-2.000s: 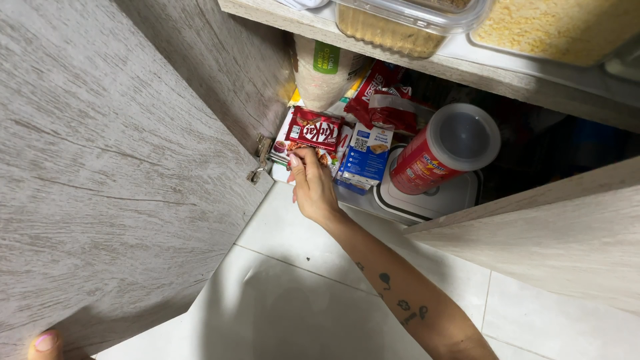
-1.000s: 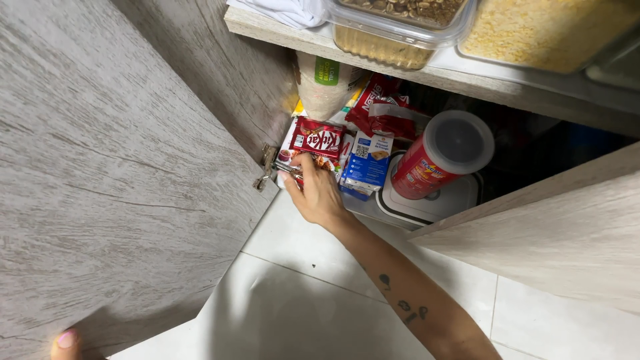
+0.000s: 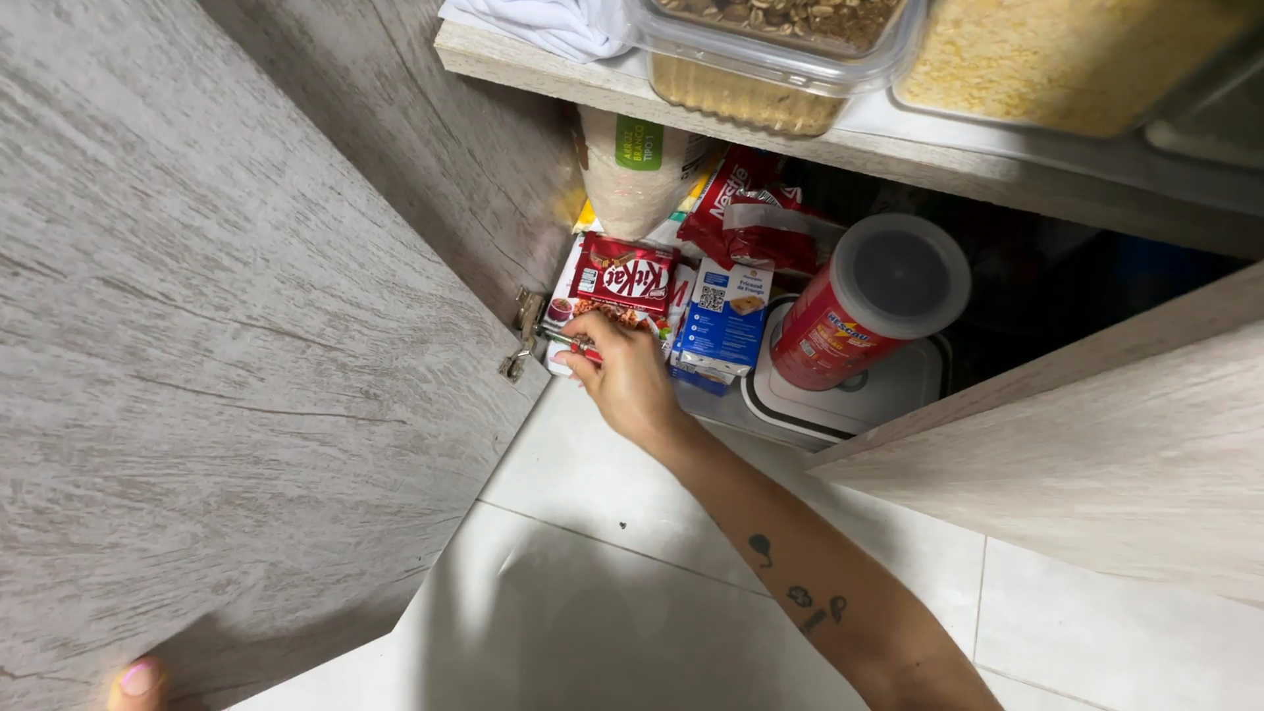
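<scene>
My right hand [image 3: 627, 380] pinches a small screwdriver [image 3: 573, 342], red near the fingers, whose metal shaft reaches left to the metal hinge [image 3: 523, 334] at the cabinet door's edge. Behind the hand lies a KitKat pack [image 3: 624, 274] on other packages. Of my left hand, only a fingertip [image 3: 140, 683] shows at the lower left, on the edge of the wood-grain cabinet door [image 3: 267, 375]; the rest is out of view.
On the lower shelf are a blue box [image 3: 728, 321], a red Nestlé bag [image 3: 726, 202], a rice bag [image 3: 637, 183] and a red canister [image 3: 834, 336] on a lidded container [image 3: 899, 395]. Food tubs stand on the shelf above [image 3: 908, 163]. A second door [image 3: 1086, 434] is at right.
The right hand stays close to the hinge, its fingers slightly shifted around the screwdriver. The left fingertip remains at the door's lower edge.
</scene>
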